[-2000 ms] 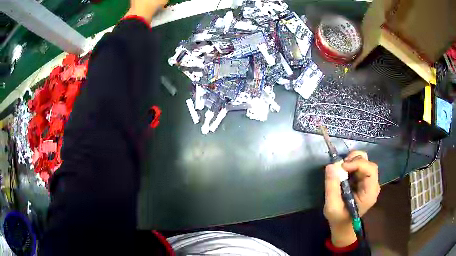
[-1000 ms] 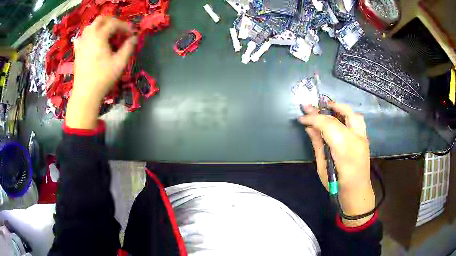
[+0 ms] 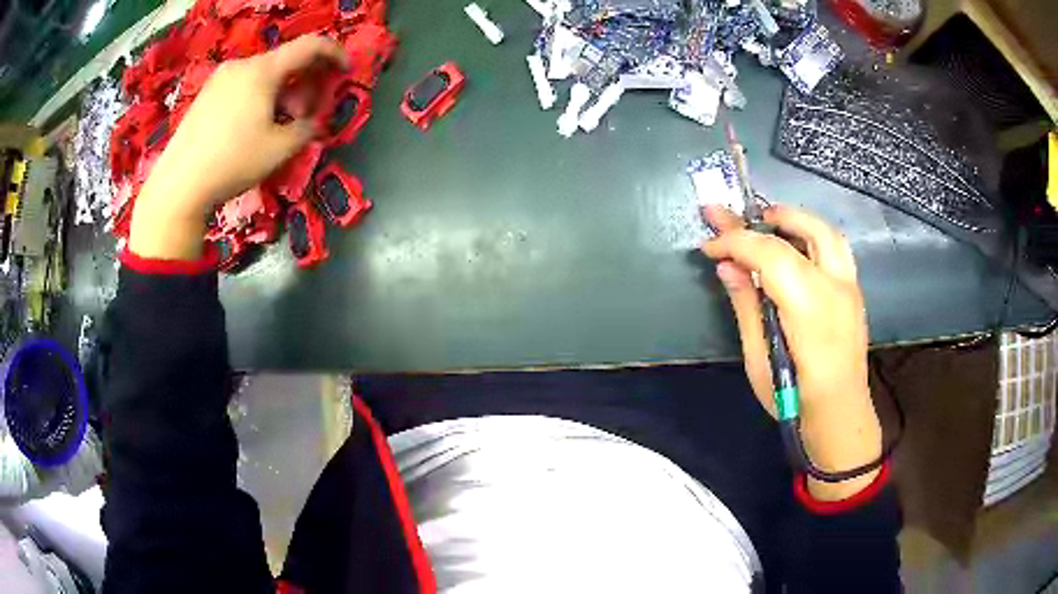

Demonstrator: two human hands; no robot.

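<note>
My left hand (image 3: 238, 133) is over the heap of red housings (image 3: 337, 200) at the left, thumb and fingers curled; whether it grips one is unclear. My right hand (image 3: 801, 308) holds the soldering iron (image 3: 780, 360), tip pointing up and away. Its fingertips also touch a small white-and-blue circuit board (image 3: 714, 176) beside the iron's tip. One single red housing (image 3: 433, 94) with a dark oval centre lies apart, right of the heap.
A pile of circuit boards and white strips (image 3: 650, 52) lies at the back. A black pad (image 3: 882, 151) with silvery specks is right of it, a red-rimmed reel (image 3: 882, 17) behind. A blue basket (image 3: 44, 400) is lower left.
My left arm came back from the far side to the red heap. My right hand moved from the pad to the mat and now has a circuit board at its fingertips. The view has shifted.
</note>
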